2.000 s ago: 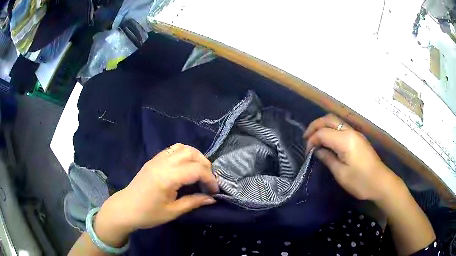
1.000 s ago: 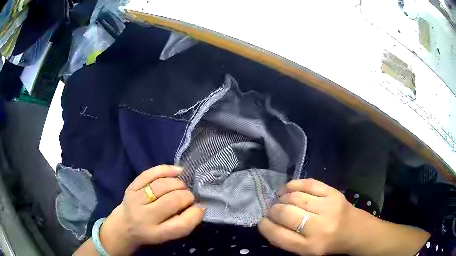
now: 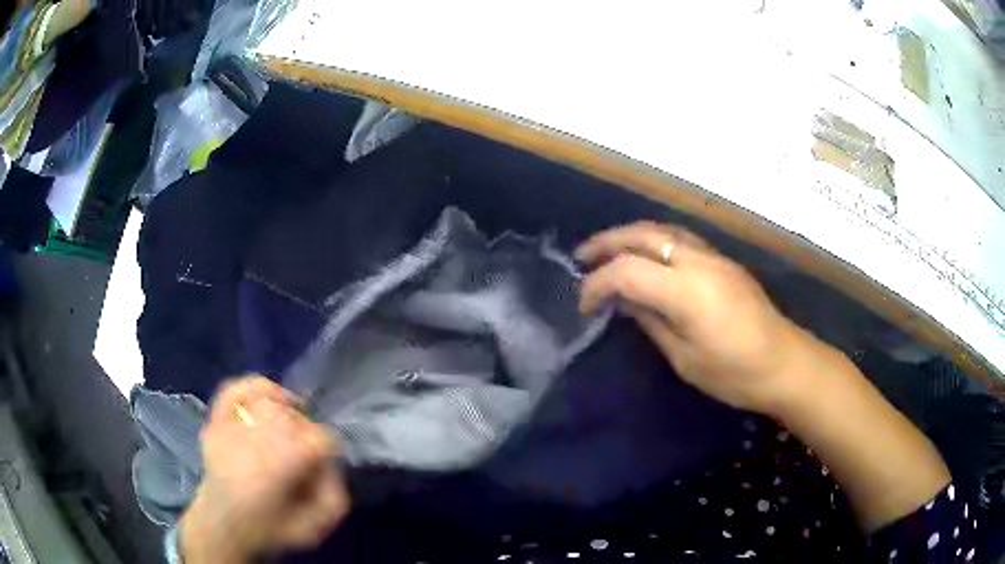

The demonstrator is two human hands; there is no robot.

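The dark navy garment panel point(image 3: 298, 187) fills the lap. The grey striped lining point(image 3: 441, 424) lies open in a ring on it, blurred, with its pale overlocked seam edge point(image 3: 386, 278) around the opening. My left hand point(image 3: 270, 468) is blurred at the lining's left lower edge, fingers closed on the cloth edge there. My right hand point(image 3: 672, 303) is at the right side of the opening, thumb and fingers at the seam edge; its fingertips are partly blurred.
The white table point(image 3: 617, 88) with a brown wooden edge curves across the top and right, with tape patches point(image 3: 854, 154) and a printed ruler strip point(image 3: 915, 248). A clear plastic bag point(image 3: 193, 132) and piled cloth are at the upper left. A white board point(image 3: 119, 308) shows at left.
My left hand has moved left and pulled the opening's edge that way. My right hand has moved up from the bottom edge to the right side. The lining has shifted left.
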